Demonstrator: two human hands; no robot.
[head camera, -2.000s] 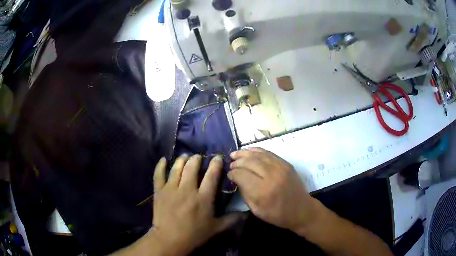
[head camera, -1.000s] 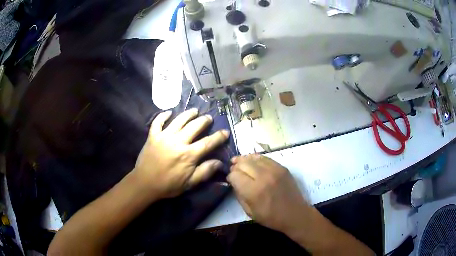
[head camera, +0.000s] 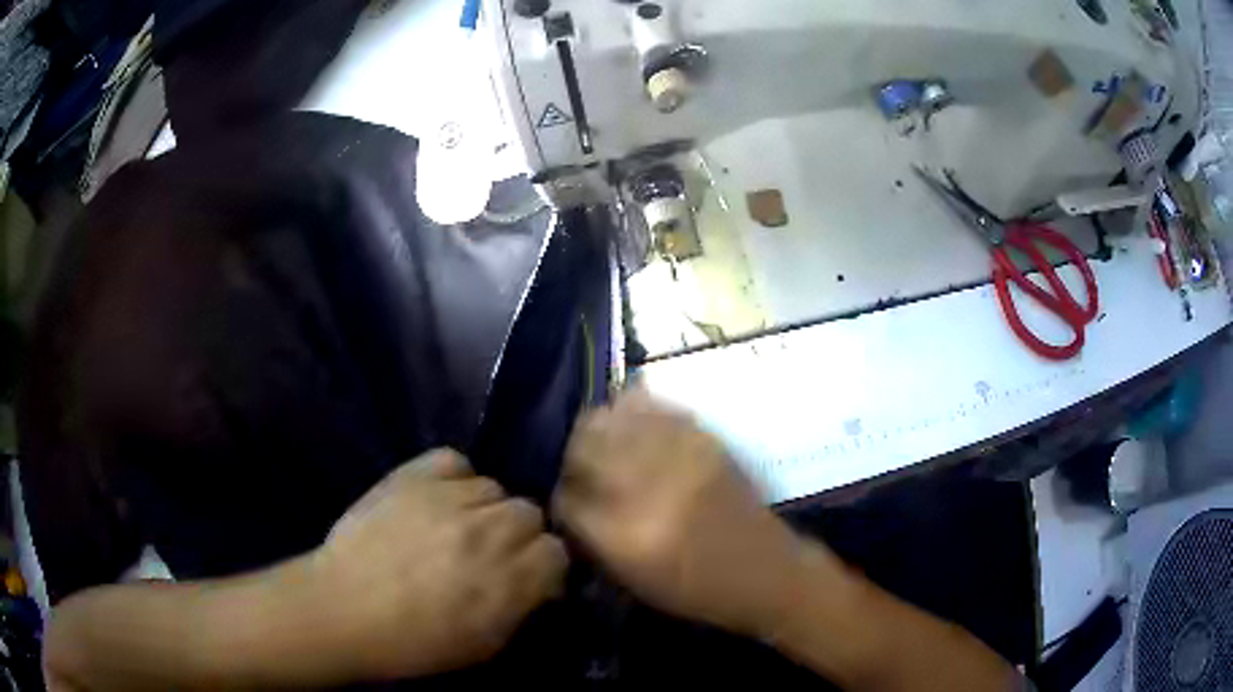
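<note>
Dark trousers (head camera: 271, 325) lie in a large mass on the left of the machine table. A navy-blue piece with a pale stitched edge (head camera: 548, 345) runs from under the machine head towards my hands. My left hand (head camera: 440, 561) is closed on the dark cloth at the lower middle, fingers curled. My right hand (head camera: 663, 500) is blurred and closed on the cloth's right edge, just beside the left hand. The fingertips of both hands are hidden. The presser foot area (head camera: 609, 203) is at the cloth's far end.
The off-white sewing machine (head camera: 798, 108) stands behind the cloth. Scissors with red handles (head camera: 1048, 298) lie right of it. A white oval plate (head camera: 453, 176) is left of the head. The table's ruler edge (head camera: 920, 399) curves to the right. A grey fan-like unit (head camera: 1190, 608) is at lower right.
My left hand has moved back from beside the needle towards me and curled onto the cloth. My right hand has shifted slightly left. More of the navy piece and its pale edge shows.
</note>
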